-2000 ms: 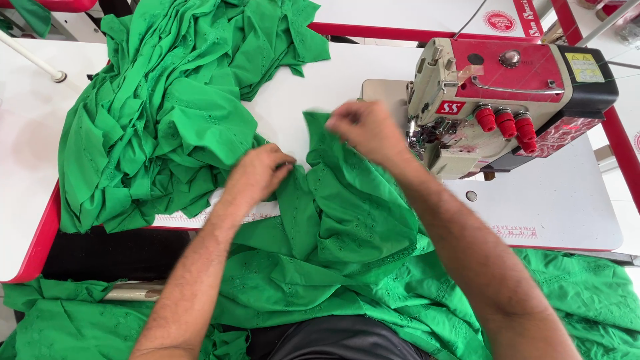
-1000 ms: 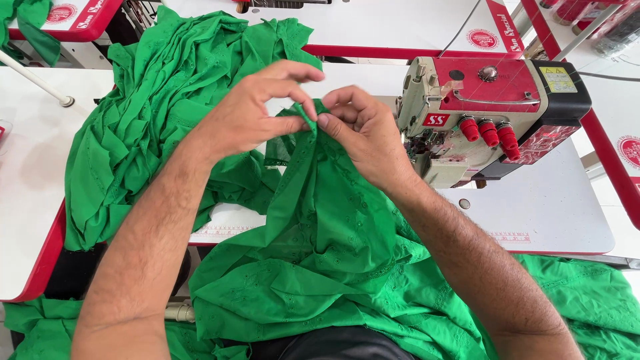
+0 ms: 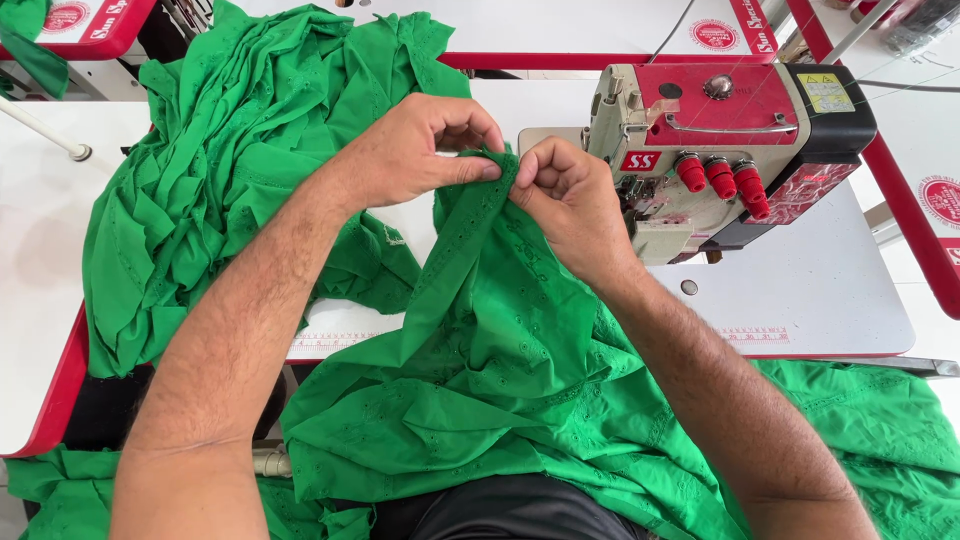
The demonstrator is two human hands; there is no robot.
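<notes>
Between my two hands, a folded edge of green eyelet-embroidered fabric (image 3: 517,315) is pinched and held up above the table. My left hand (image 3: 427,154) grips it from the left between thumb and fingers. From the right, my right hand (image 3: 566,195) pinches the same edge, close to the left fingertips. The rest of this cloth hangs over the table's front edge and across my lap. Just right of my right hand stands a red and cream overlock sewing machine (image 3: 720,112). A heaped pile of green fabric (image 3: 217,195) lies left of my hands.
The white sewing table (image 3: 810,292) has a printed ruler along its front edge. Other red-edged tables (image 3: 555,26) stand behind and at the right. A white rod (image 3: 45,127) rises at the left. More green fabric (image 3: 870,420) drapes at the lower right.
Two seconds ago my hands were apart and lower, with the cloth on the table between them. They came together at the raised edge and have since shifted slightly right.
</notes>
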